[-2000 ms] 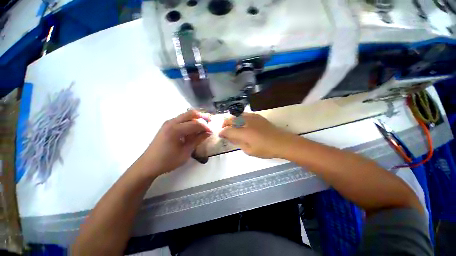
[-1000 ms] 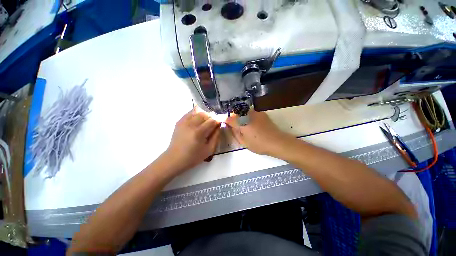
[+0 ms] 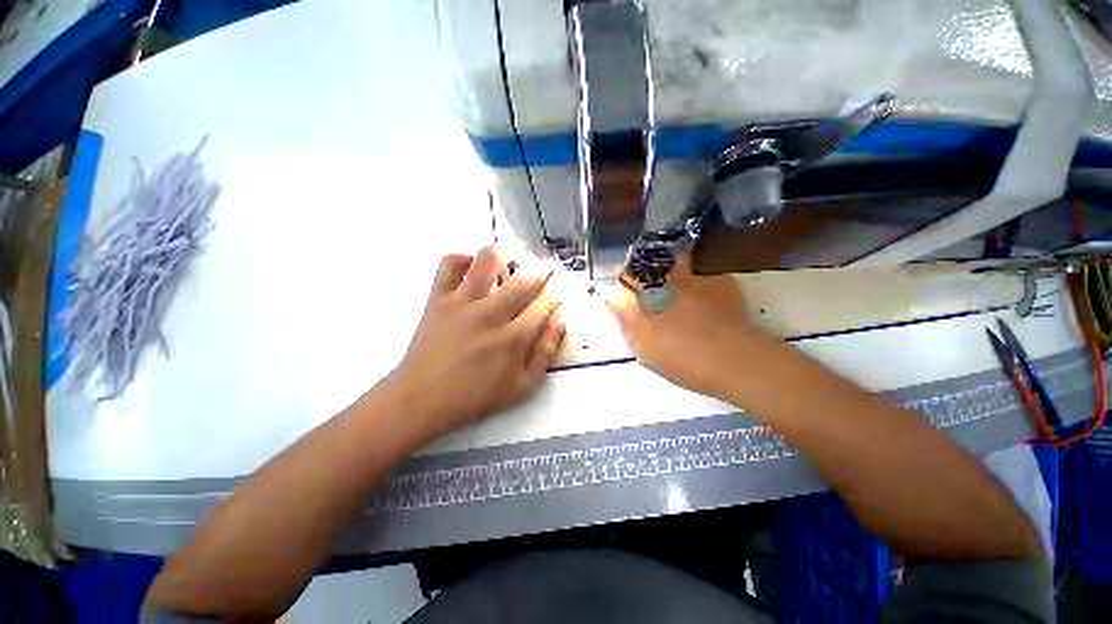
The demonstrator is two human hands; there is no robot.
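Note:
The sewing machine head [image 3: 549, 159] stands in front of me, with a bright light at its needle area [image 3: 588, 278]. My left hand [image 3: 482, 341] lies palm down on the bed just left of the needle area, fingers slightly spread. My right hand [image 3: 683, 329] is right of the needle area, its fingertips near the foot and partly behind the round metal part. Glare hides whether either hand holds a strip. A heap of pale lilac strips [image 3: 140, 268] lies at the left of the white table.
Snips [image 3: 1024, 378] with dark blades and an orange-red handle lie at the right, by a yellow-green ring [image 3: 1093, 299]. White tape [image 3: 1037, 134] hangs over the machine arm. A grey measuring scale [image 3: 585, 463] runs along the table's front edge. Blue tape [image 3: 81, 219] is at the left.
The view has moved closer to the machine head. My left hand has flattened and its fingers have spread; before, they were bunched at the foot. My right hand stays beside the foot.

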